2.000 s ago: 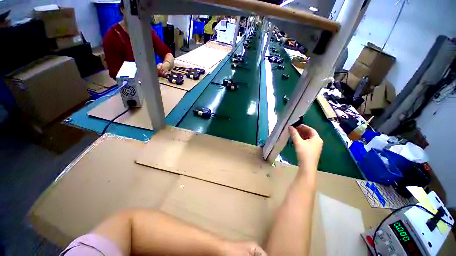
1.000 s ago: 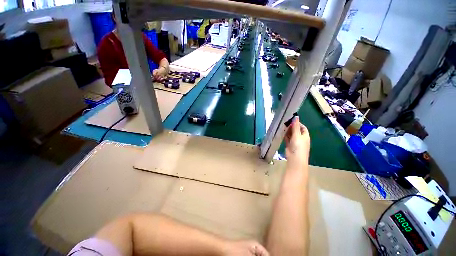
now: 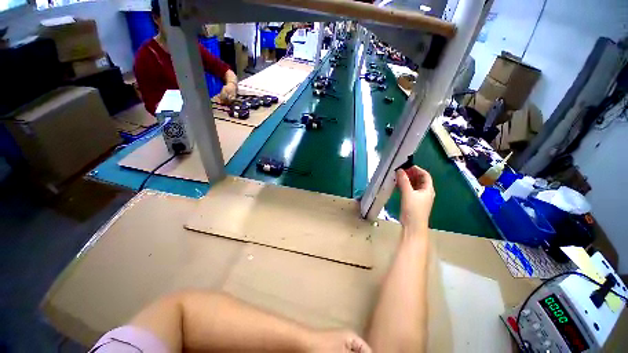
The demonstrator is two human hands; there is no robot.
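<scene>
My right hand (image 3: 415, 193) is raised at the right grey post (image 3: 406, 141). Its thumb and fingertips are together at a small black fitting (image 3: 406, 164) on the post; whether they grip it or only touch it is hard to tell. My left hand (image 3: 341, 340) lies low at the bottom edge, beside my right forearm, partly cut off, and its fingers are not clear. A black corded unit (image 3: 270, 165) lies on the green belt behind the posts, its thin lead pointing right. Another unit pair (image 3: 310, 121) lies farther up the belt.
A loose cardboard piece (image 3: 289, 219) lies on the cardboard mat (image 3: 158, 258). A bench power supply (image 3: 555, 317) with green digits stands at right, beside a white sheet (image 3: 472, 303). A person in red (image 3: 153, 76) handles black units at left. Blue bins (image 3: 520, 215) stand right of the belt.
The view has shifted slightly. My right hand stays by the black fitting, its fingers a little more curled than one second ago. My left hand has barely moved.
</scene>
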